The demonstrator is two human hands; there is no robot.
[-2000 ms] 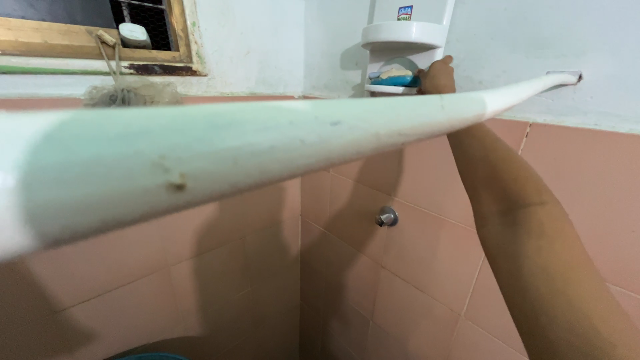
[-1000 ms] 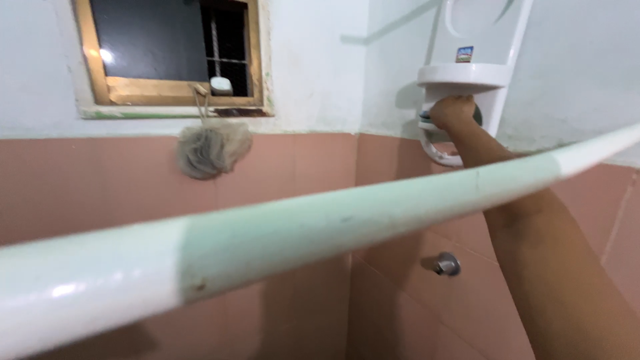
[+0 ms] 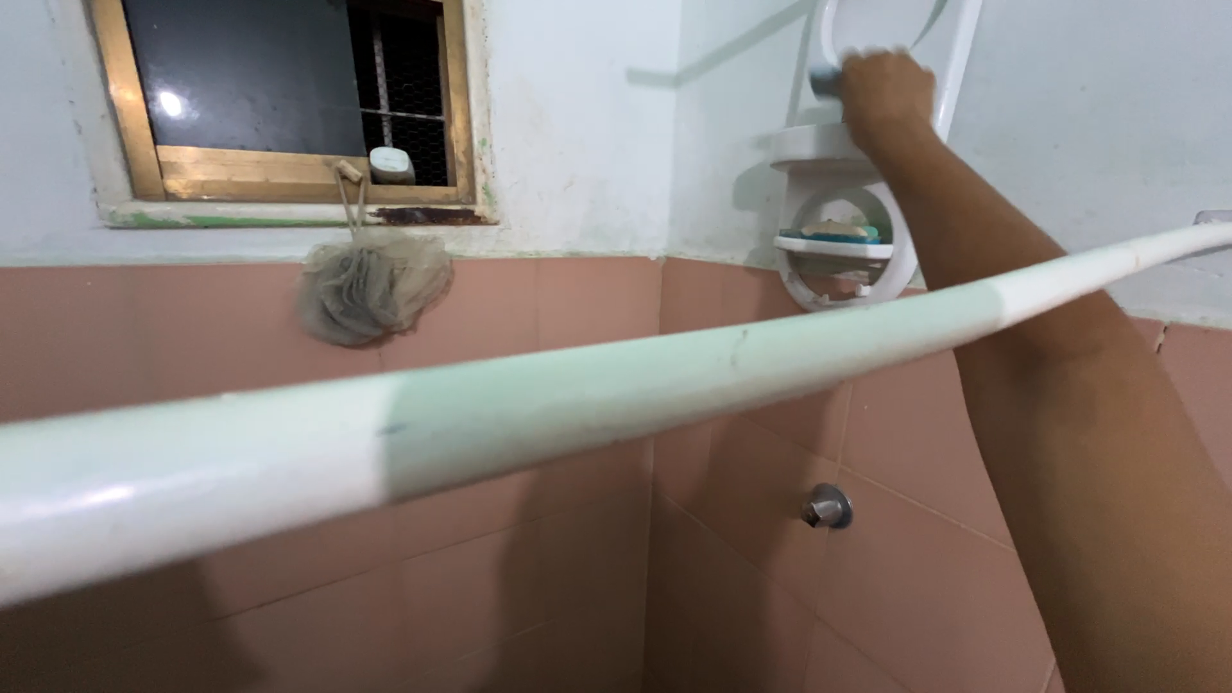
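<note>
My right hand, slightly blurred, is raised at the upper right, its fingers closed around a small bluish-grey object that shows only at the left of the fist; what it is I cannot tell. Just below the fist is the upper ledge of a white plastic wall shelf. On the shelf's lower ledge, a teal soap dish bears a pale bar of soap. My left hand is out of view.
A pale curved rod crosses the view in front of my right forearm. A mesh bath pouf hangs below the wood-framed window, where a small white container stands. A metal fitting juts from the pink tiles.
My right hand has risen from the lower ledge of the shelf to above the upper one. The soap dish now shows uncovered. The view has swung left, bringing the window in fully.
</note>
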